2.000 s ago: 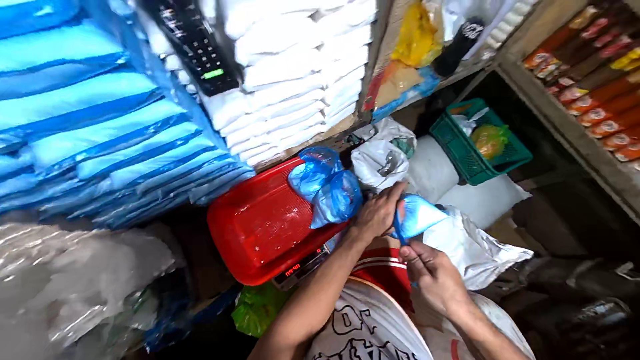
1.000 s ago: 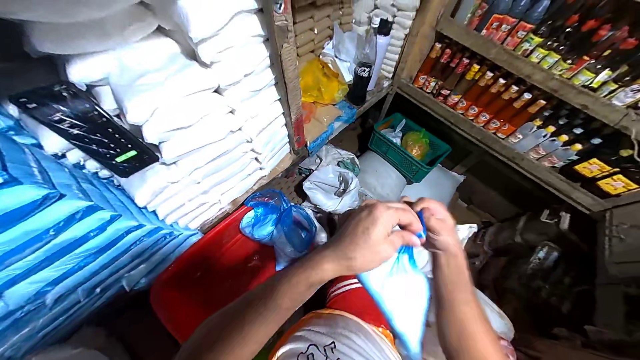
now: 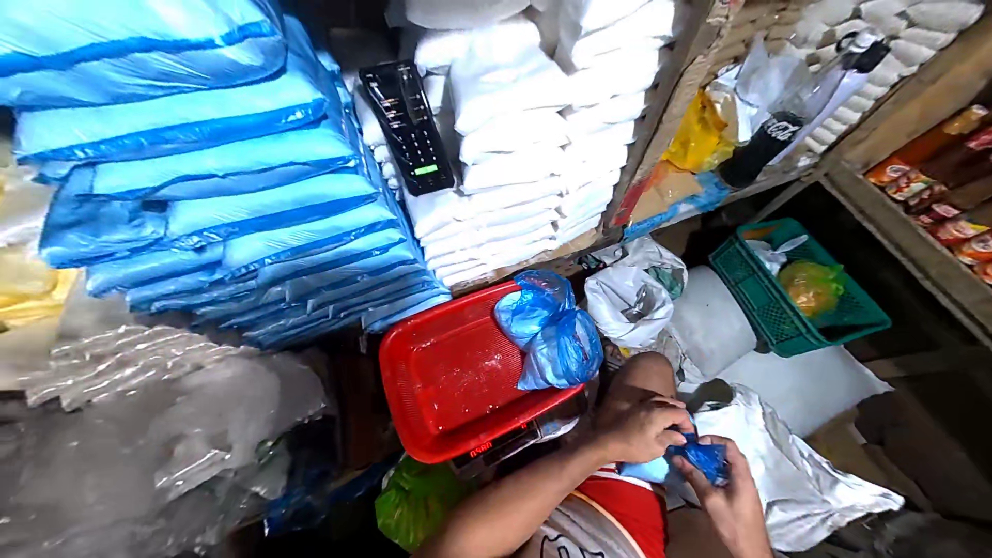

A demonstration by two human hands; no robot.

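Low at the right centre, my left hand (image 3: 647, 426) pinches the twisted neck of a blue plastic bag (image 3: 705, 459). My right hand (image 3: 725, 496) grips the bunched top of the same bag just beside it. Part of the bag's pale filled body shows under my left hand, above my lap; the rest is hidden. To the left, a red plastic basin (image 3: 457, 372) rests on a digital scale (image 3: 504, 447) with a lit red display. Filled blue plastic bags (image 3: 562, 353) sit against the basin's right side.
Stacks of blue packs (image 3: 256, 186) and white packs (image 3: 511, 147) rise beyond the basin, with a black phone-like device (image 3: 407, 128) against them. A green crate (image 3: 821, 337), an open white sack (image 3: 632, 302) and a silvery sack (image 3: 783, 457) lie to the right. Wooden shelves (image 3: 907, 225) hold bottles.
Both hands have come down from the raised position of one second ago, still on the blue bag. Its top is now bunched between my fingers. The view has swung back left.
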